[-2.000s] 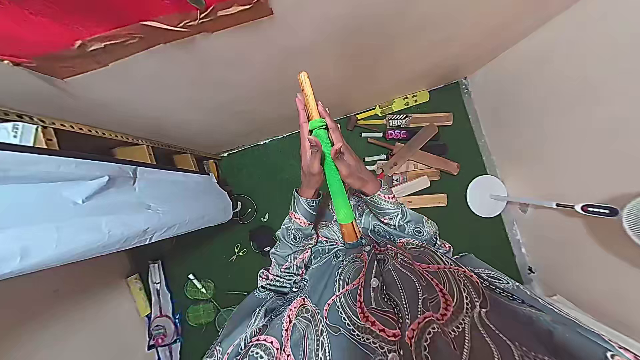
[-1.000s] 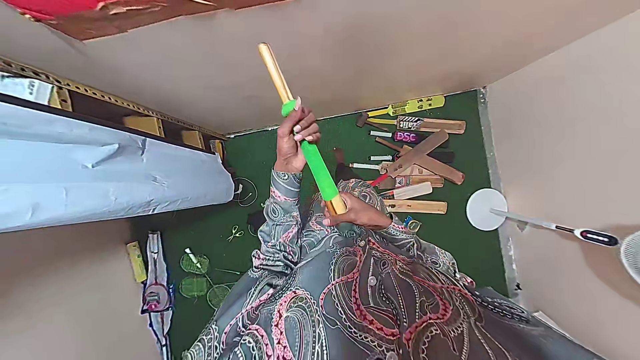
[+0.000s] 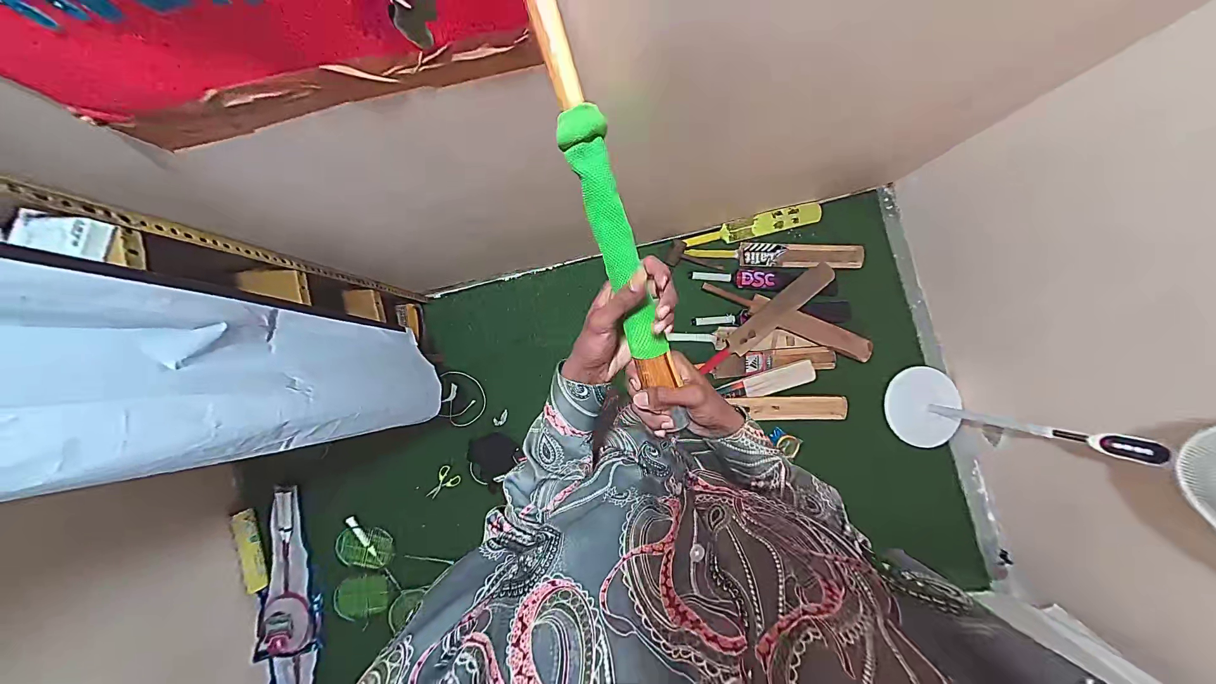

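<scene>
In the head view a green rubber grip (image 3: 608,214) covers part of a wooden rod, its upper edge rolled into a thick ring (image 3: 581,126). Bare wood (image 3: 556,52) runs on above the ring to the frame's top edge. My left hand (image 3: 622,318) is wrapped around the lower part of the green grip. Just below it, my right hand (image 3: 679,394) holds the wood (image 3: 657,370) where it comes out of the sleeve-like grip. The two hands are close together in front of the patterned shirt.
Several cricket bats (image 3: 784,309) lie on the green floor covering (image 3: 513,332) at the right. Badminton rackets (image 3: 364,597) and scissors (image 3: 443,481) lie at the lower left. A shelf (image 3: 366,302) and a pale sheet-covered surface (image 3: 209,380) stand left. A fan (image 3: 1199,470) is at the right edge.
Two seconds ago both palms were pressed flat around the green grip; one second ago the left hand was near its upper end. Now that hand is lower, just above the right hand.
</scene>
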